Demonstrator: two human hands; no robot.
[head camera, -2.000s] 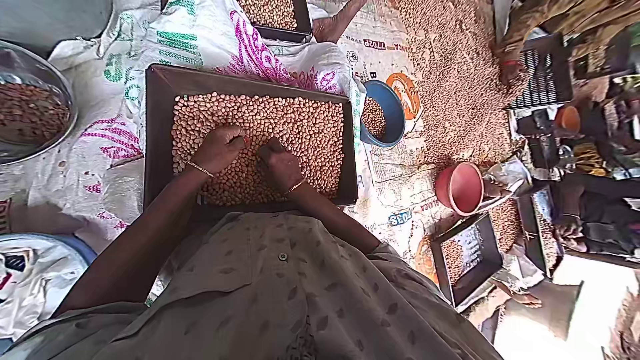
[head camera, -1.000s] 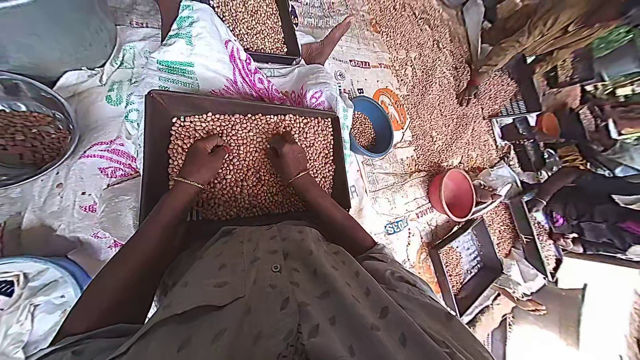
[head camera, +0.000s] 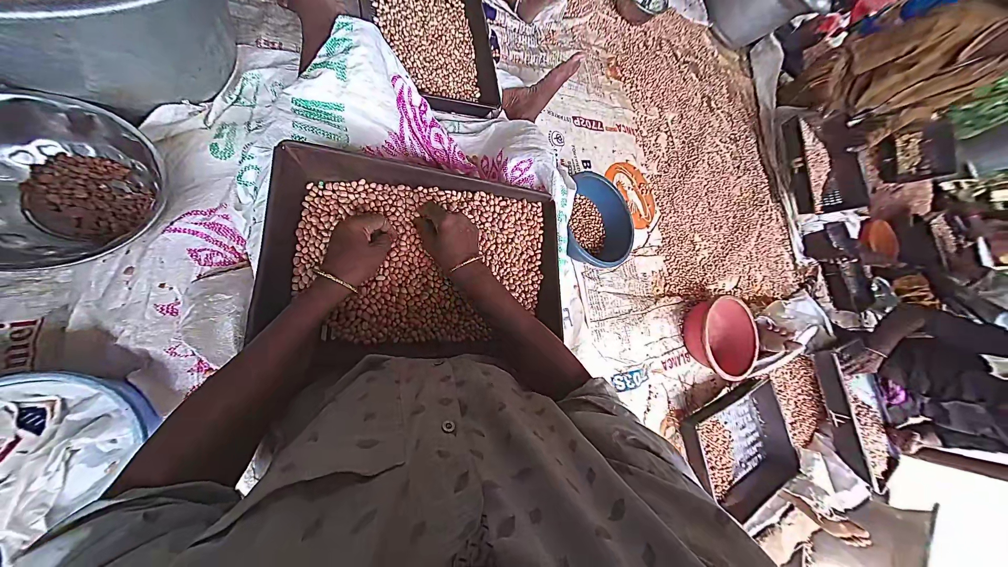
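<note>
A dark rectangular tray (head camera: 264, 260) lies before me, its bottom covered with shelled nuts or beans (head camera: 409, 299), pinkish-brown. My left hand (head camera: 358, 248) is over the left-centre of the nuts, its fingers curled in, a thin bracelet at the wrist. My right hand (head camera: 447, 236) rests a little to the right, fingers bent down toward the nuts, also with a bracelet. The hands are apart. Whether either one holds nuts is hidden by the curled fingers. Just right of the tray stands a blue bucket (head camera: 622, 224) with similar nuts inside.
A steel basin (head camera: 150, 150) of darker pieces and a large metal pot (head camera: 118, 47) stand at left, above a blue-rimmed tub (head camera: 130, 394). Another person's foot (head camera: 539, 90) is beside a second tray (head camera: 488, 55). Nuts spread over sacking (head camera: 709, 157); a red bucket (head camera: 728, 339) and more trays lie right.
Both hands have shifted over the nuts; they were wider apart one second ago and are closer together now. The view has moved somewhat.
</note>
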